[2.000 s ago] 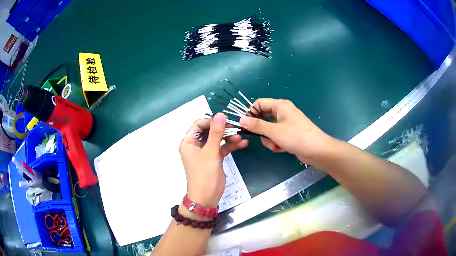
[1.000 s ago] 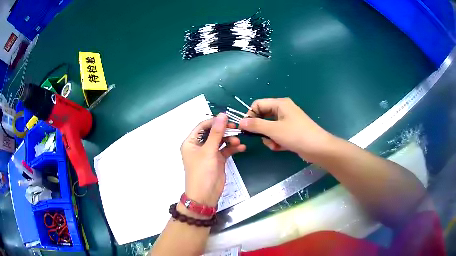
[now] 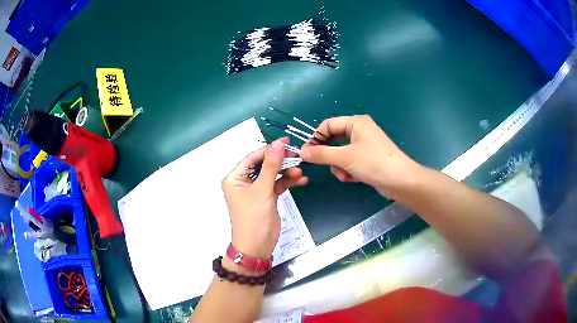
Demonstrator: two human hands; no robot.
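Note:
My left hand [image 3: 256, 183] holds a bunch of black wire leads with white sleeves [image 3: 290, 163] between thumb and fingers, above the right edge of the white paper sheet [image 3: 190, 208]. My right hand [image 3: 354, 151] touches it from the right and pinches several leads [image 3: 300, 132] that fan out to the upper left. The leads' far ends are thin and black; parts inside the fingers are hidden. The main wire pile [image 3: 283, 45], striped black and white, lies on the green mat at the far centre.
At left are a red heat gun [image 3: 92, 151], a yellow sign [image 3: 114, 94] and a blue parts tray [image 3: 66, 252] with red rings. A steel ruler [image 3: 373, 236] runs along the near edge beside a plastic-wrapped pale shape [image 3: 405, 265]. A blue bin [image 3: 531, 31] stands at upper right.
The fan of leads between my hands has shifted; fewer spread out than two seconds ago. Both hands have moved slightly left, still together. The view has shifted slightly.

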